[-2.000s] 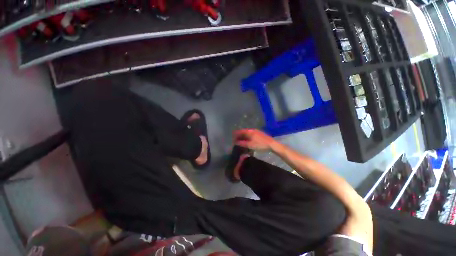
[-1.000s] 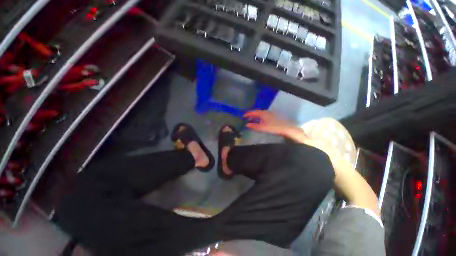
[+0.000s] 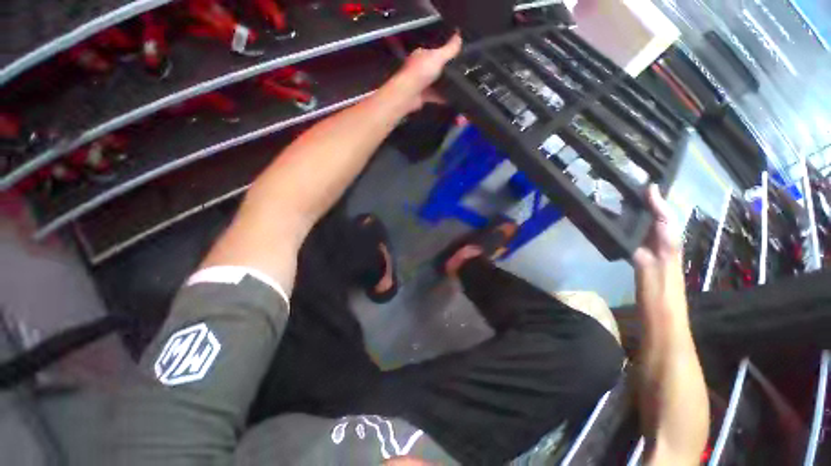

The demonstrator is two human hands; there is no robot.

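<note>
A large black compartment tray (image 3: 547, 168) is tilted in front of me at the upper right. Its pockets hold rows of small silvery and dark rectangular units (image 3: 583, 173). My left hand (image 3: 428, 68) grips the tray's far left corner. My right hand (image 3: 658, 232) grips its near right corner, with the thumb over the rim. The fingers under the tray are hidden.
A blue stool (image 3: 465, 177) stands on the floor below the tray. Rack shelves (image 3: 210, 77) with red clips are on the left. More shelves (image 3: 729, 241) are on the right. A cream round seat (image 3: 590, 309) is beside my right knee.
My left hand has come into view and holds the tray's left corner. My right hand has risen from near my feet to the tray's right corner. The camera view has also turned.
</note>
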